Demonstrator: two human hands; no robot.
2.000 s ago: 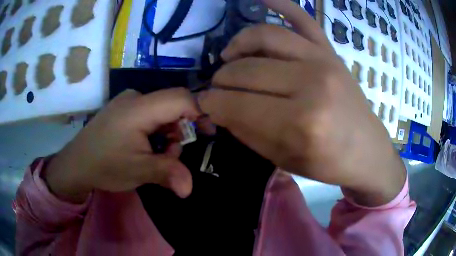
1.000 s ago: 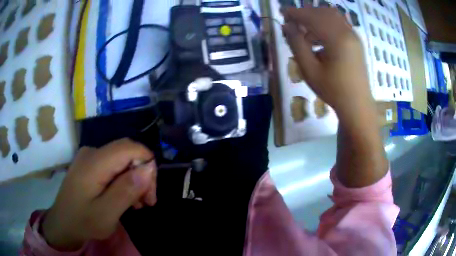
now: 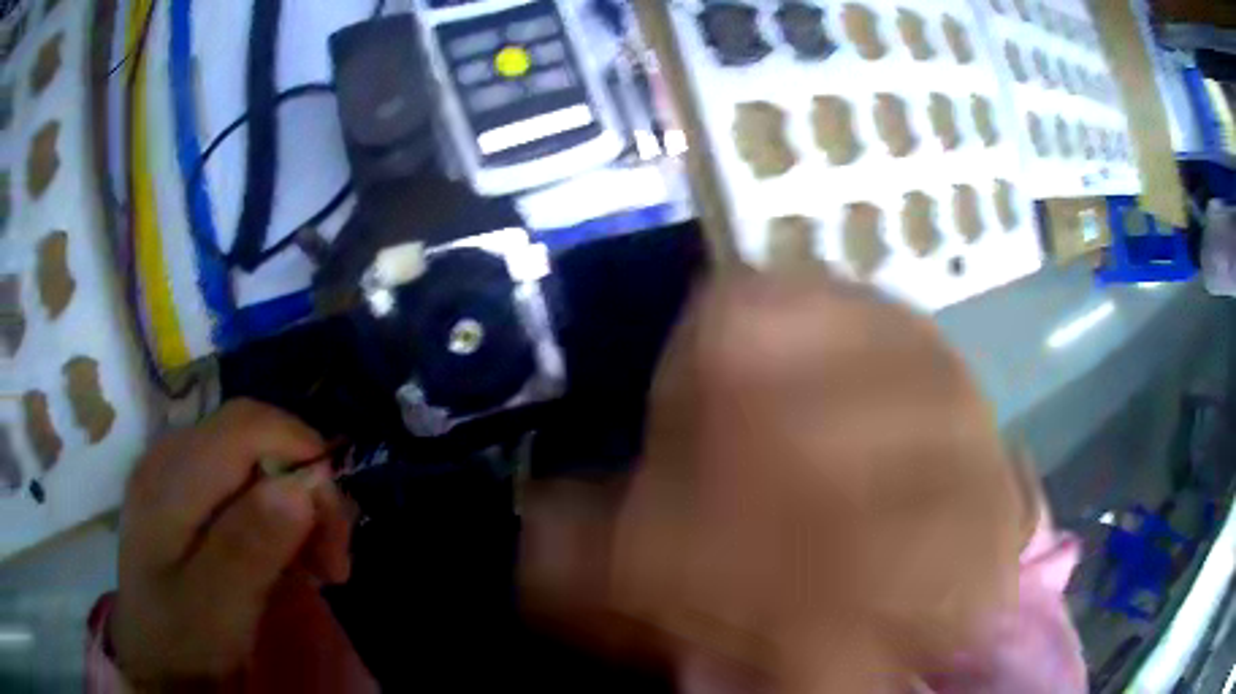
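Observation:
My left hand (image 3: 237, 536) is at the lower left, its fingers closed on a tiny pale connector (image 3: 294, 465) with a thin dark wire. My right hand (image 3: 800, 475) is large and blurred at the lower centre right, back toward the camera; its fingers and anything in them cannot be made out. The test fixture (image 3: 468, 339), a silver square frame around a black disc with a brass-coloured centre, sits between and beyond the hands. The grey meter (image 3: 522, 95) with a yellow button lies beyond it.
A white foam tray (image 3: 813, 176) stands at the right, mostly empty brown cutouts with dark units at its far edge. Another foam tray (image 3: 68, 461) is at the left. Black cable (image 3: 260, 136), blue and yellow strips lie left of the meter. A blue stool (image 3: 1145, 244) is at far right.
My right hand has come from the right foam tray down toward my lap. My left hand still holds the connector. The view has shifted, so the fixture and meter appear further left.

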